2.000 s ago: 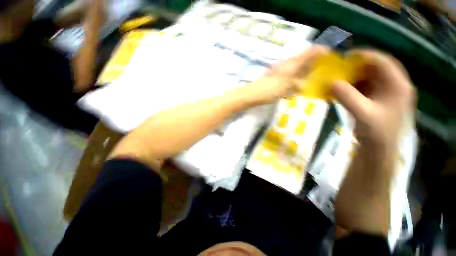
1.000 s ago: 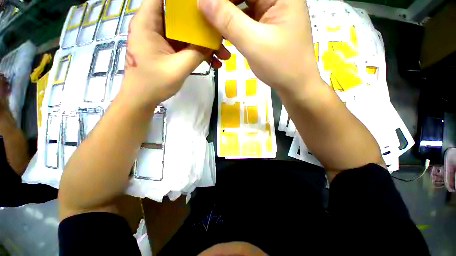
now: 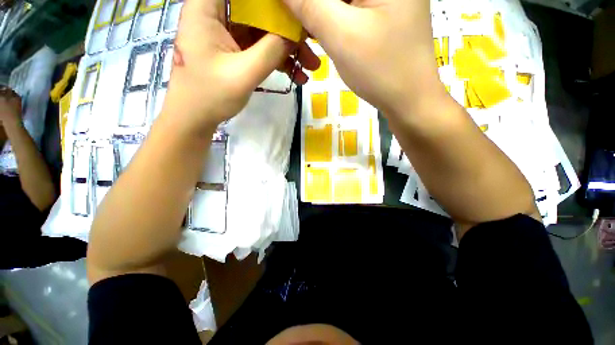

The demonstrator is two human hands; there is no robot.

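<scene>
A glossy yellow film piece [image 3: 266, 15] is between my two hands at the top edge of the view. My left hand [image 3: 219, 60] holds it from the left, with a thin dark frame part [image 3: 275, 90] showing below the fingers. My right hand [image 3: 367, 47] has its thumb side against the film; its fingertips are cut off by the top edge, so its grip is partly hidden. A white sticker sheet [image 3: 342, 162] with yellow rectangles lies in front of my body.
Rows of rectangular frame parts [image 3: 138, 85] lie on white sheets [image 3: 259, 158] at the left. Liner sheets [image 3: 519, 138] with yellow scraps [image 3: 482, 71] are piled at the right. A dark phone [image 3: 600, 176] lies far right. Another person's arm [image 3: 30, 148] shows far left.
Since one second ago, both hands and the yellow film sit slightly higher, with more of the film cut off. Two seconds ago the view was turned and blurred, with the film between both hands.
</scene>
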